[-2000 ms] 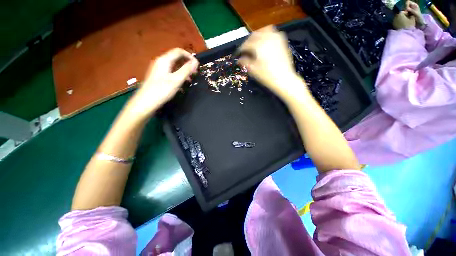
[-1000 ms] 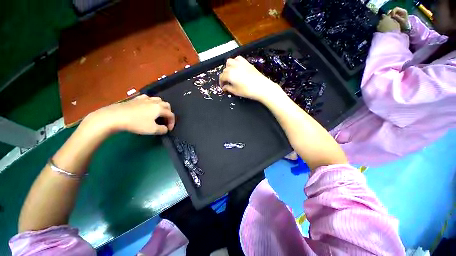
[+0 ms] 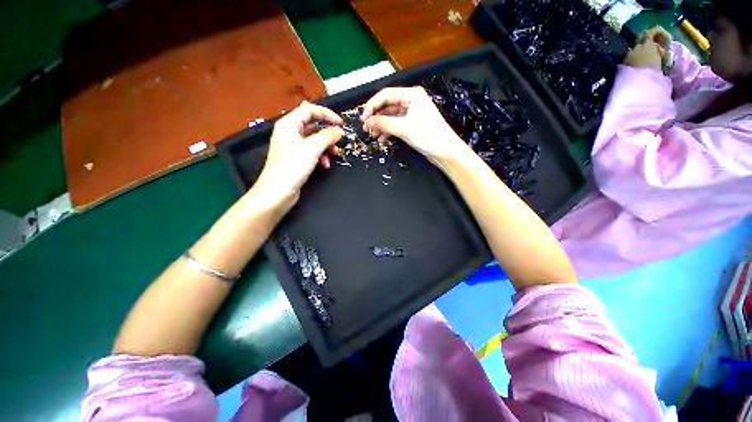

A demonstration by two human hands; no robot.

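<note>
A black divided parts tray (image 3: 445, 288) lies tilted in front of me. Small shiny metal contacts (image 3: 363, 152) are scattered in its upper left part. Glossy black plastic housings (image 3: 486, 124) are heaped in its right section; several lie at the lower left and one lies alone (image 3: 387, 251) near the middle. My left hand (image 3: 303, 147) and my right hand (image 3: 406, 122) are over the contacts, fingertips pinched and a little apart. Whether either holds a small part is too small to tell.
Reddish-brown boards (image 3: 181, 91) with small white bits lie beyond the tray on the green bench (image 3: 148, 264). A neighbour's tray full of black parts (image 3: 561, 58) is at the upper right. A person in a pink smock (image 3: 660, 165) sits there, near a yellow-handled tool (image 3: 694, 35).
My left hand has moved from the tray's left rim in over the contacts, close to my right hand. My right hand stays near the contacts, its fingers now turned towards the left hand.
</note>
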